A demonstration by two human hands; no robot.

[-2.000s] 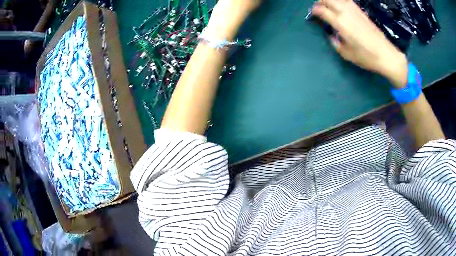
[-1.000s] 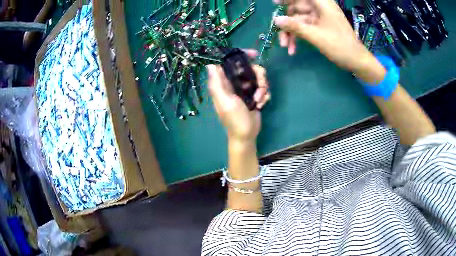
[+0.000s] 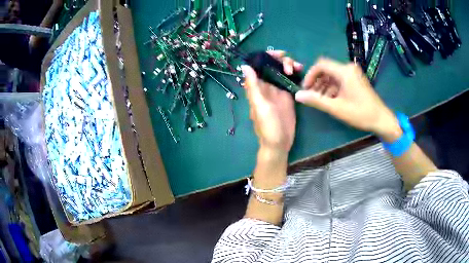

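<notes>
My left hand (image 3: 272, 105) is shut on black plastic housings (image 3: 267, 69), held above the green mat; how many is unclear. My right hand (image 3: 344, 95) is at the near right end of the housings. Its thumb and forefinger pinch the end of a thin green circuit board (image 3: 286, 81) that lies along the housing. The fingers are slightly blurred and partly hide the board's end. A tangled pile of wired boards (image 3: 198, 64) lies on the mat left of my left hand.
Filled housings (image 3: 398, 38) lie at the upper right, one showing green. A brown carton (image 3: 139, 138) full of small white and light blue pieces (image 3: 85, 123) stands at the left. Plastic bags (image 3: 31, 128) are beside it. The green mat's (image 3: 216, 164) near edge runs below my hands.
My right hand has come down and left with the circuit board, meeting the housings. My left hand has shifted slightly right and turned the housings. Earlier both hands were farther up and apart.
</notes>
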